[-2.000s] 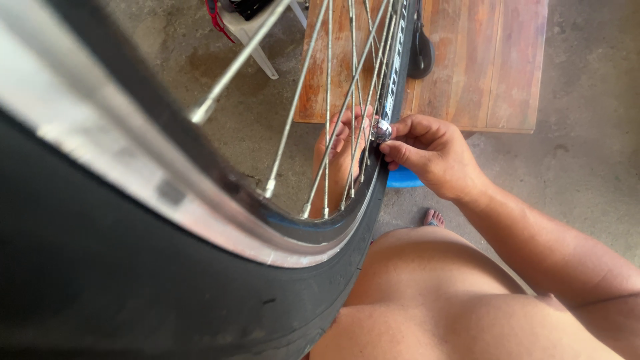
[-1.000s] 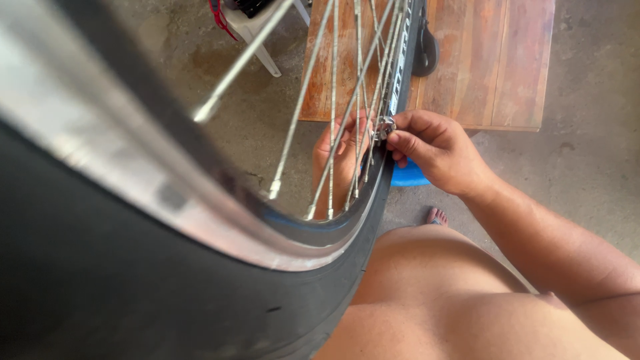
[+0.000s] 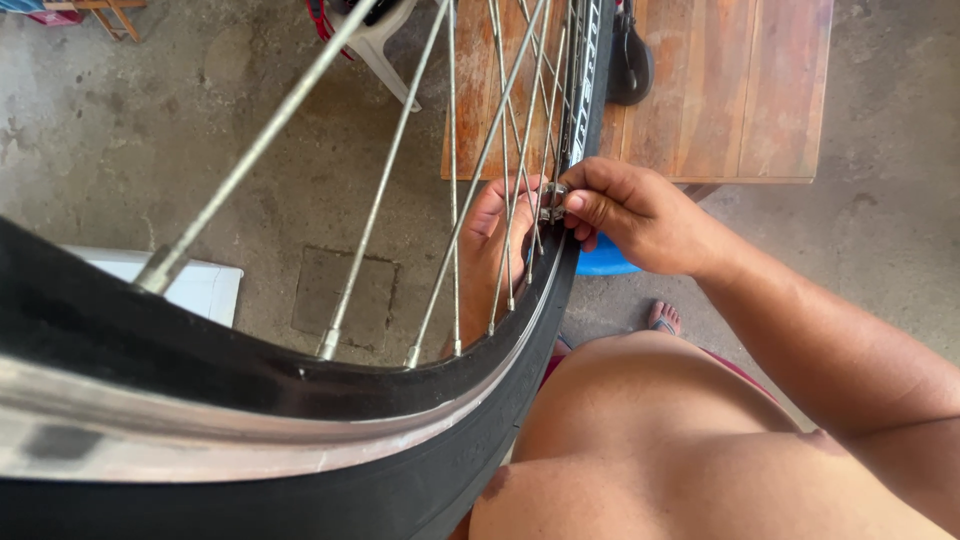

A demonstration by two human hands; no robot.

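Note:
A bicycle wheel with a black rubber tire, a worn rim and metal spokes fills the left and middle of the head view. My right hand comes from the right and pinches a small round metal spoke wrench between thumb and forefinger, at the spokes by the rim. My left hand is behind the spokes, its fingertips close to the same tool. The spokes partly hide it, so its hold cannot be told.
Beyond the wheel stands a wooden table with a black bicycle saddle over it. A blue seat shows below my right hand. A white plastic chair and a white box-like object are on the concrete floor.
The view has shifted, so more floor and the white object now show at the left. Both hands stay at the small metal tool by the rim.

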